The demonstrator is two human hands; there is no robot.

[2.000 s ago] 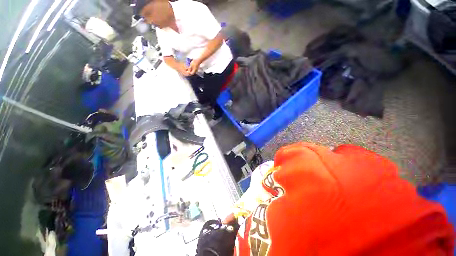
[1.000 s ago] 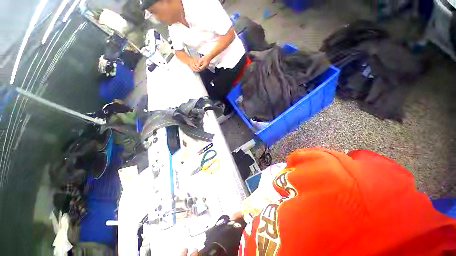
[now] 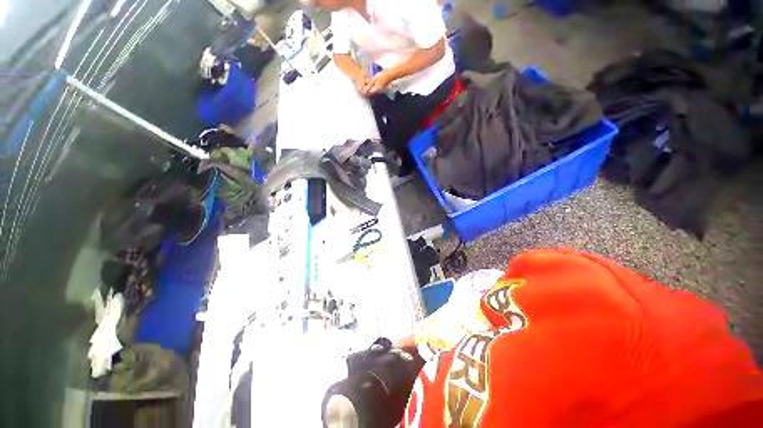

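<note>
Dark cloth [image 3: 376, 380] is bunched at the near end of the white machine table, at the bottom of the view. My right hand [image 3: 405, 343] is at the end of a white printed oversleeve, small and mostly hidden by the cloth it holds. A pale patch on the cloth at the bottom edge may be part of my left hand [image 3: 341, 413]; its fingers cannot be made out. A white machine with a blue stripe [image 3: 309, 242] lies along the table. Shears with green and yellow loops [image 3: 366, 242] lie beside it, with small dark snips [image 3: 366, 224].
Dark cloth strips [image 3: 330, 171] lie across the table further up. A person in a white top [image 3: 401, 46] sits beyond, hands together. A blue crate [image 3: 535, 188] of dark cloth stands on the right, with more cloth [image 3: 669, 142] on the floor. Blue bins [image 3: 176, 292] stand left.
The view has shifted, so the table, crate and person sit further right. The fingers seen at the bottom edge a second ago are now only a pale patch on the cloth.
</note>
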